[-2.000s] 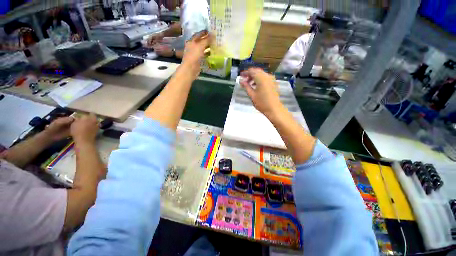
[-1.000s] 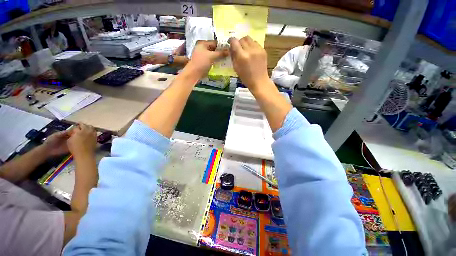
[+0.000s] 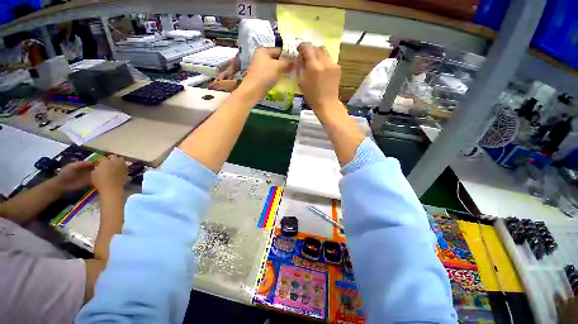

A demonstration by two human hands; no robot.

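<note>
A pale yellow sheet (image 3: 310, 24) hangs at head height ahead of me. My left hand (image 3: 269, 68) is raised at its lower left edge, with fingers bent. My right hand (image 3: 317, 73) is in front of the sheet, fingertips close to the left ones. A small pale patch shows between the fingertips; whether either hand grips it or the sheet is hidden. Below, a dark watch body (image 3: 289, 226) sits by the colour bars. A row of dark watch bodies (image 3: 311, 248) lies on the orange and blue printed mat (image 3: 272, 304), partly hidden by my right sleeve.
A white slotted tray (image 3: 310, 166) stands at the bench's far edge, before the green belt (image 3: 258, 140). A thin silver tool (image 3: 324, 216) lies near the watches. A neighbour's hands (image 3: 109, 172) work at left. Another tray of dark bodies (image 3: 531, 235) is at right. A grey post (image 3: 472, 95) rises at right.
My right hand has moved from above the white tray up to the yellow sheet, beside my left hand. Over the last second both hands have stayed there with only small shifts.
</note>
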